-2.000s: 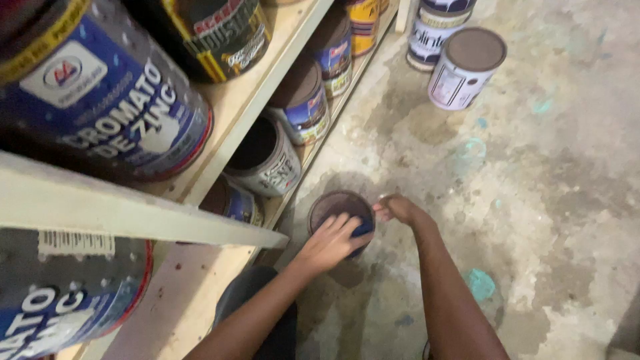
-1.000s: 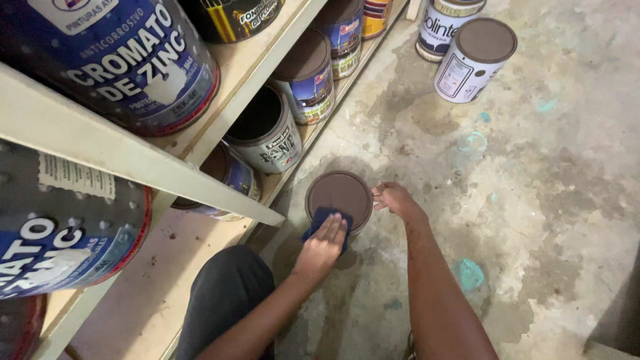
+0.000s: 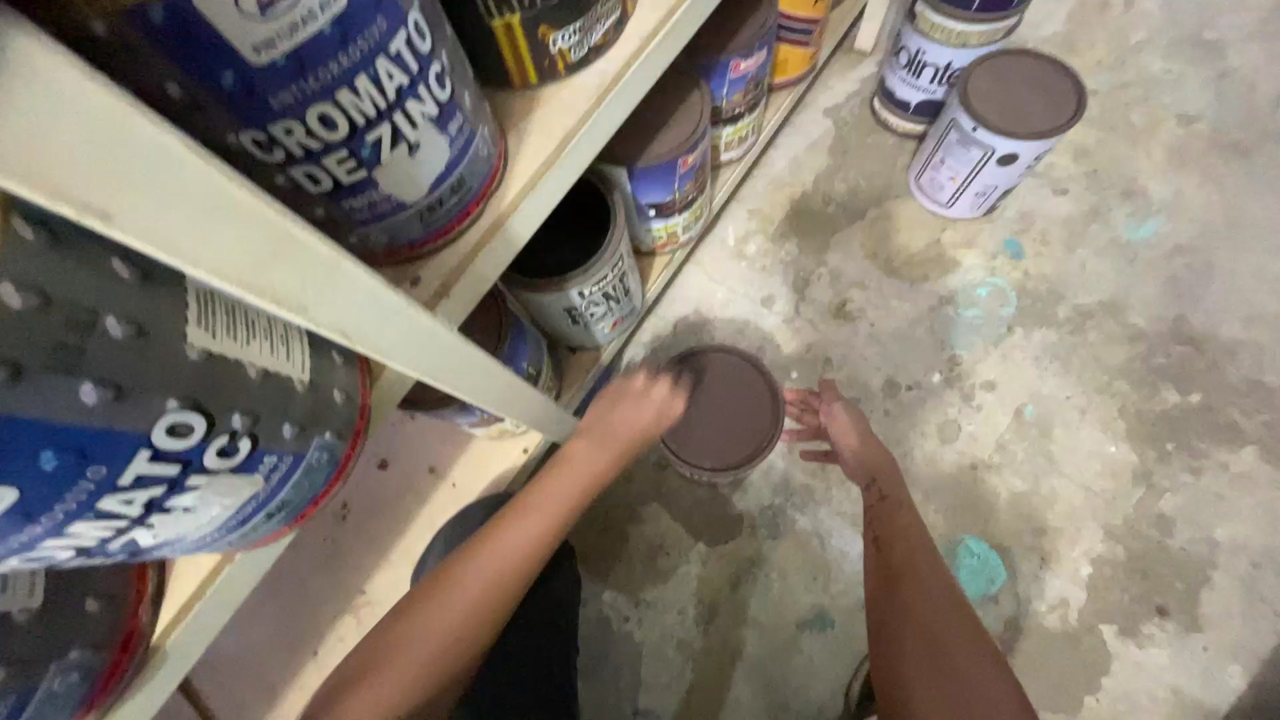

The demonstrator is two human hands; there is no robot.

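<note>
A paint can with a brown lid (image 3: 724, 408) stands upright on the concrete floor between my hands. My left hand (image 3: 634, 408) is curled at the left edge of the lid, blurred; whether a cloth is inside it does not show. At the can's right side is my right hand (image 3: 828, 428), its fingers spread toward the rim, with nothing seen in it. Up and to the right stands a white can with a brown lid (image 3: 1022, 95), beside another labelled can (image 3: 915, 70).
Wooden shelving (image 3: 570, 135) runs along the left, its slanted white brace (image 3: 330, 260) close to my left forearm. Large zinc chromate cans (image 3: 400, 130) and smaller paint cans (image 3: 590, 290) stand on the shelves. My knee (image 3: 520, 600) is below the left forearm.
My left hand, which pressed a blue cloth on the lid one second ago, has moved to the lid's upper left edge. My right hand's fingers have spread beside the can.
</note>
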